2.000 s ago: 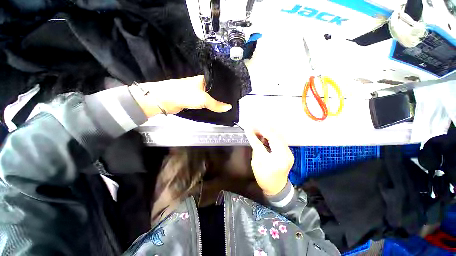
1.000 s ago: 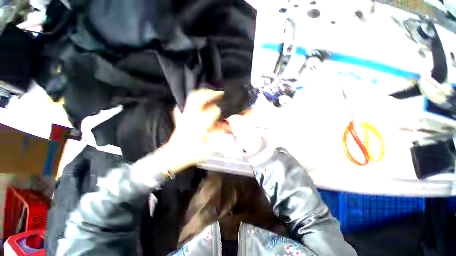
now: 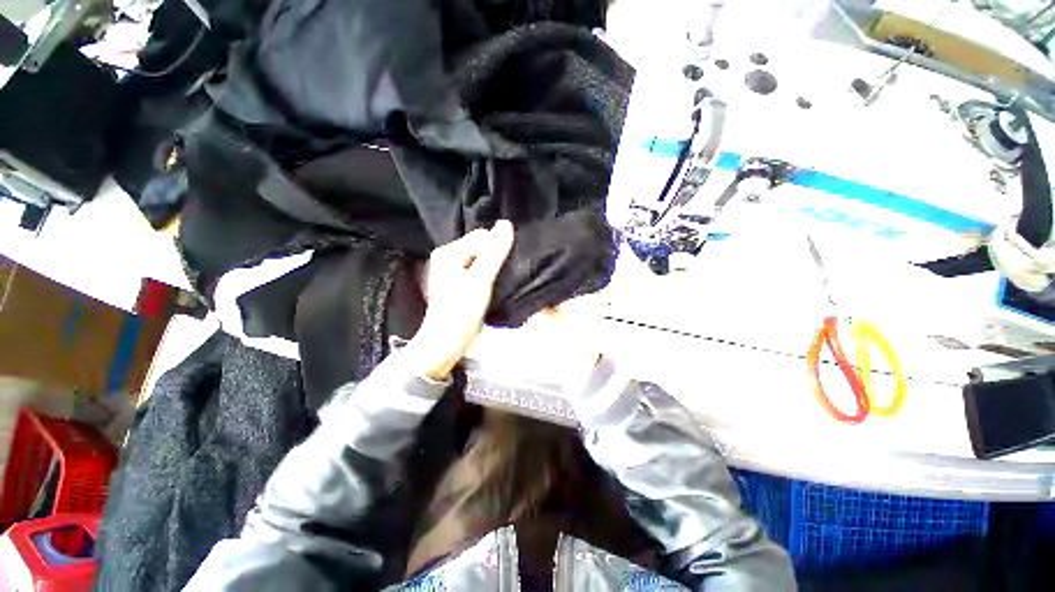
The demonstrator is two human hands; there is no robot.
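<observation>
The black garment (image 3: 336, 208) lies in a large folded bulk on the table, left of the machine, and hangs over the front edge. Its dark nubbly lining (image 3: 555, 58) shows near the top. My left hand (image 3: 463, 289) is closed on the cloth in the middle. My right hand (image 3: 567, 333) is at the lower edge of the same cloth, washed out by glare, with fingertips touching or under it; its grip cannot be told. The presser foot area (image 3: 659, 245) of the white sewing machine (image 3: 798, 191) is just right of the cloth.
Scissors (image 3: 856, 370) with red and orange-yellow loops lie on the table at right. A smartphone (image 3: 1009, 414) is at the right edge. A blue crate (image 3: 868, 532) stands under the table, a red crate (image 3: 58, 463) at lower left. A ruler-marked edge (image 3: 521, 399) runs in front.
The view has swung left, showing more of the garment and the red crate. The cloth has come away from under the machine head, and both hands have moved left of the needle area.
</observation>
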